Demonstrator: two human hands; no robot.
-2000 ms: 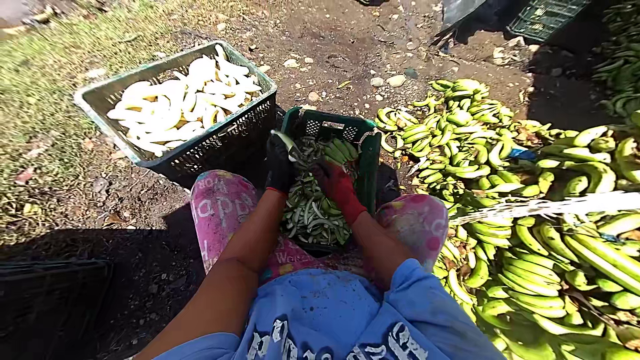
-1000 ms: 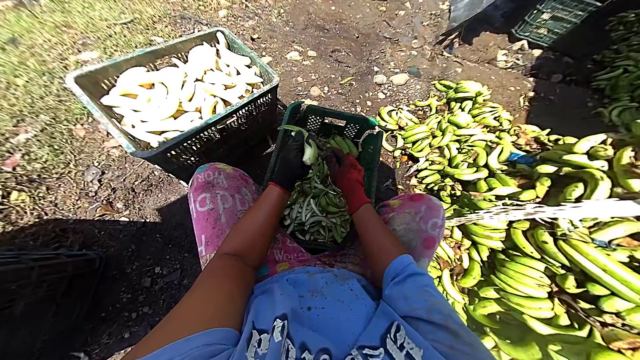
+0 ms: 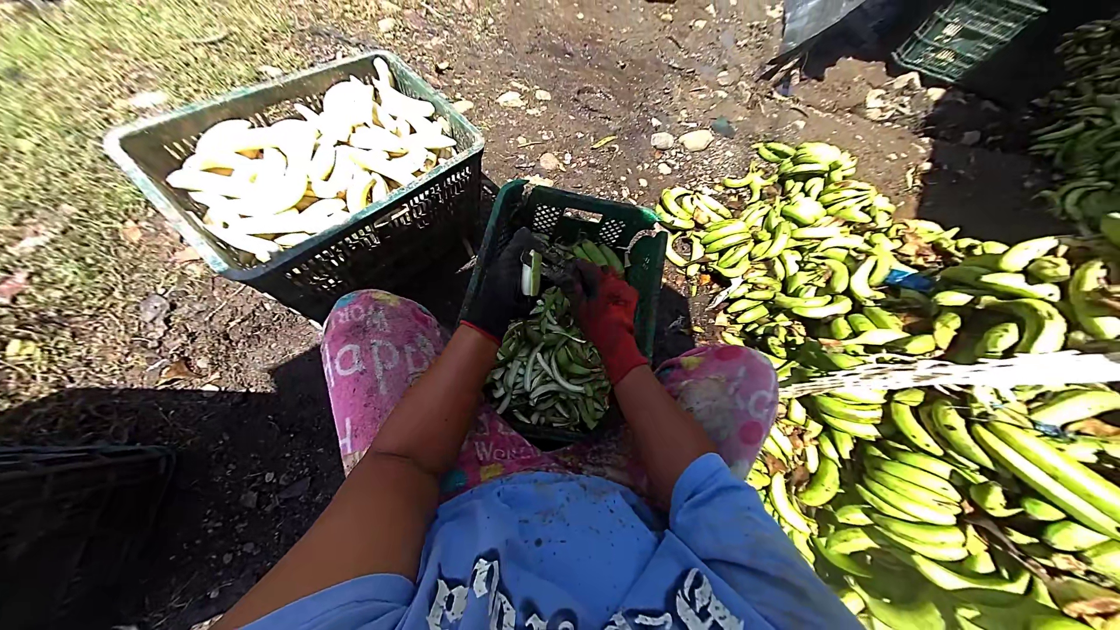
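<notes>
My left hand (image 3: 503, 284), in a black glove with a red cuff, is closed around a partly peeled green plantain (image 3: 531, 273), pale flesh facing inward. Close beside it, my right hand (image 3: 605, 315), in a red glove with dark fingertips, has its fingers curled near the fruit; whether it holds a tool cannot be made out. Both hands are over a dark green plastic crate (image 3: 652, 289) between my knees. Green peel strips (image 3: 551, 372) lie heaped in its near part, and green plantains (image 3: 598, 255) at its far end.
A larger crate (image 3: 350, 219) of peeled plantains (image 3: 297, 166) stands at the left. Green plantain bunches (image 3: 814, 245) cover the ground at the right, crossed by a pale strip (image 3: 954, 374). A dark crate (image 3: 79, 516) is at lower left, another green crate (image 3: 969, 37) at upper right.
The plantain in my left hand shows a different side and angle than a second ago. Both hands remain over the middle crate.
</notes>
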